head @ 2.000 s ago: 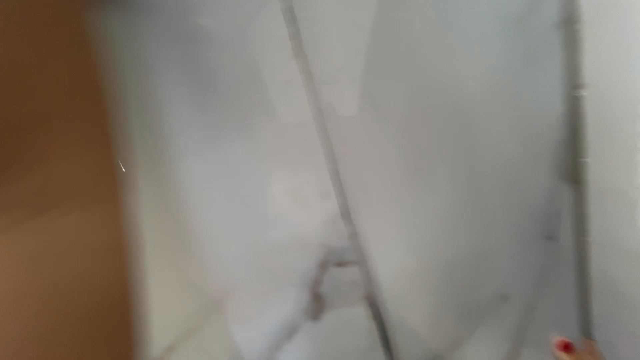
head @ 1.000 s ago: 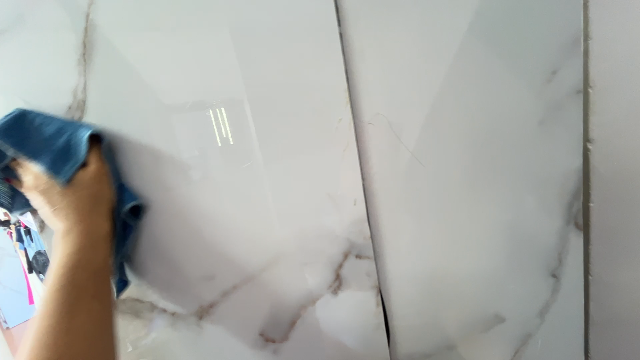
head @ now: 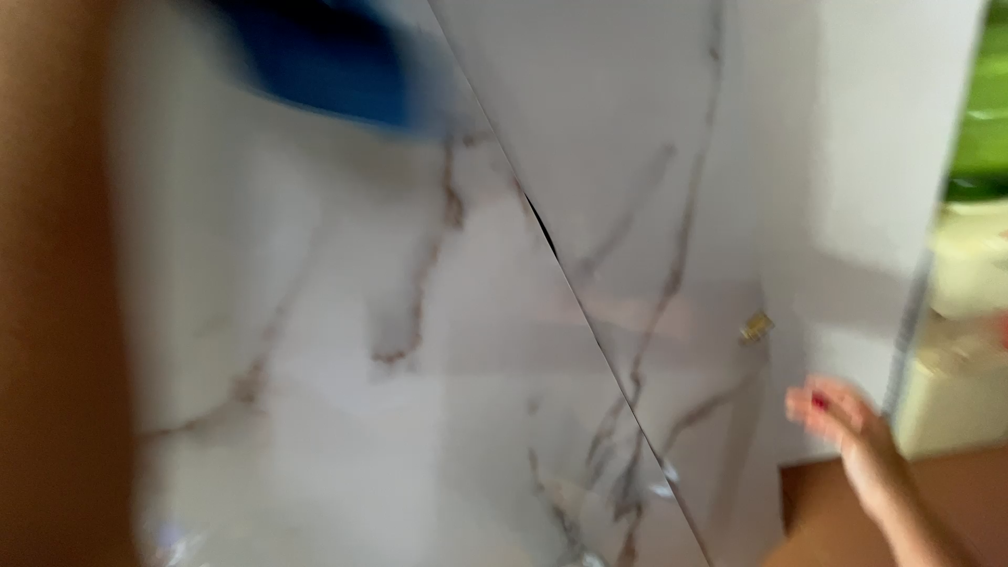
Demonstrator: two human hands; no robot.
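A blue cloth (head: 331, 67), blurred, is at the upper left in front of a glossy white marble-patterned panel (head: 346, 315) with brown and grey veins. A blurred forearm, apparently my left one, fills the left edge; my left hand itself does not show. Low on the right, my right hand (head: 846, 425) has its fingers extended and holds nothing. One fingernail looks red. Whether this hand touches the panel surface I cannot tell. A small gold-coloured piece (head: 756, 327) is just above and left of it.
A thin dark seam (head: 579, 295) runs diagonally between two marble-patterned panels. Beyond the white edge on the right are a bright green object (head: 980, 118) and cream-coloured blocks (head: 953, 402). A brown surface (head: 961, 488) lies at the lower right.
The view has shifted strongly. One second ago my left hand held the blue cloth at the left; now only cloth shows, at the top. My right hand has come into view since then.
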